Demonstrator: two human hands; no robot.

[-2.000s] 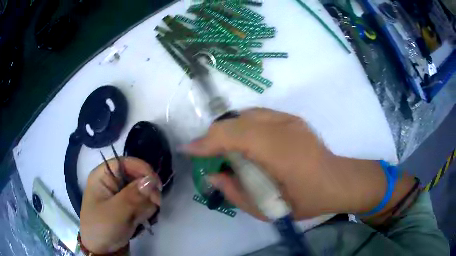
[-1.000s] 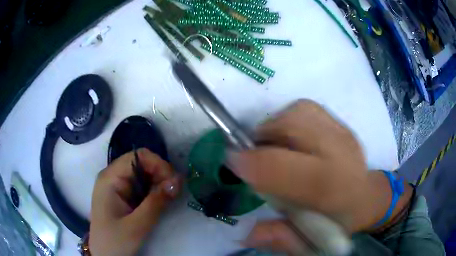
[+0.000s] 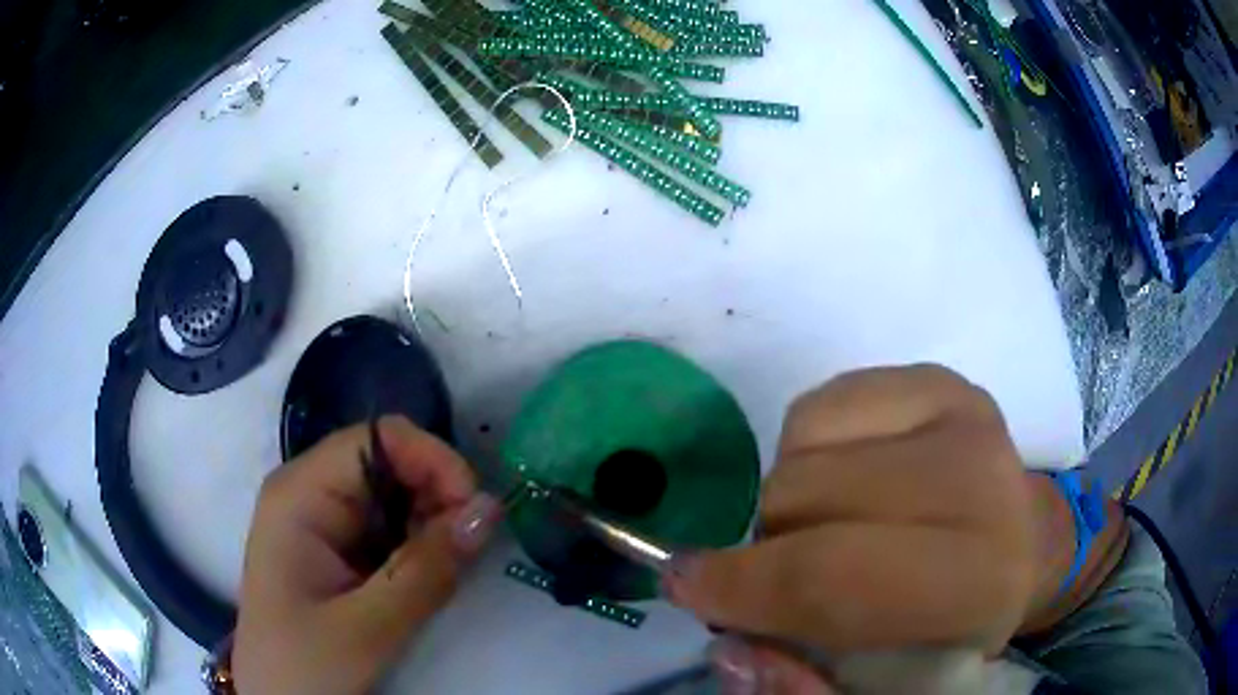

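My right hand holds the soldering iron, its tip pointing left over the green round reel with a dark centre hole. The tip meets a tiny green circuit board beside my left fingertips. My left hand holds dark tweezers; whether it also pinches the board or a wire is unclear. An open black ear cup lies behind my left hand, partly covered. A green PCB strip lies under the dark lump at the reel's near edge.
PCB strips are piled at the far side, with a thin solder wire loop before them. The headphone's speaker side and headband lie left, beside a phone-like rectangle. A blue tray stands far right.
The iron has swung from pointing at the strip pile down to the board over the reel. My right hand has moved lower right. My left hand has stayed close to the ear cup.
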